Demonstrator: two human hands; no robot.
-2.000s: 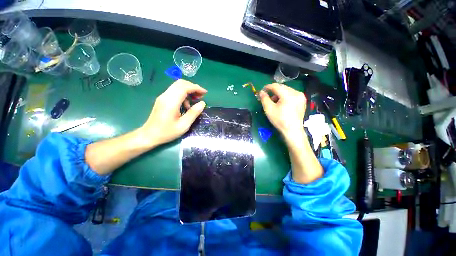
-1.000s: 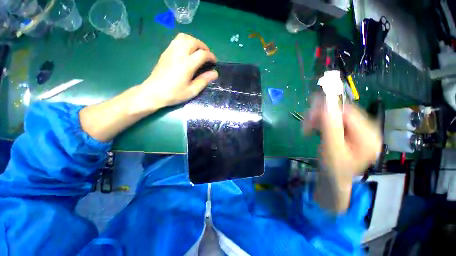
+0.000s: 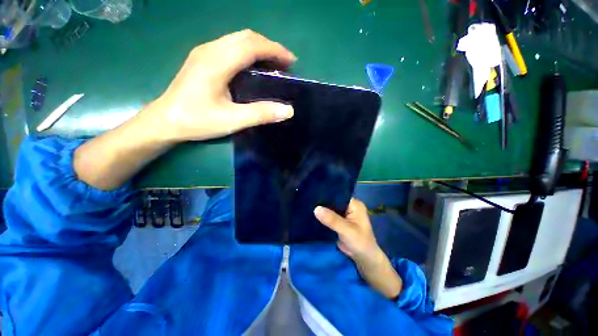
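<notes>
The tablet (image 3: pixel 298 157) is a black glossy slab with its dark face towards me, tilted over the bench's front edge and my lap. My left hand (image 3: pixel 226 98) grips its upper left corner, thumb on the face and fingers over the top edge. My right hand (image 3: pixel 351 230) holds its lower right edge, thumb on the face and the other fingers mostly hidden behind it. A blue triangular pry pick (image 3: pixel 379 75) lies on the green mat just beyond the tablet's upper right corner.
Tweezers (image 3: pixel 438 123) lie right of the tablet. Hand tools (image 3: pixel 515 54) surround white tissue (image 3: pixel 480 54). A black corded tool (image 3: pixel 549 131) is further right, above a white foam tray (image 3: pixel 437 262) holding dark slabs. A white strip (image 3: pixel 60 112) and clear cups (image 3: pixel 52 12) are left.
The tablet has been lifted and tilted, and the bright glare band is gone. My right hand has come back from the tools on the right and taken hold of it. The view has shifted.
</notes>
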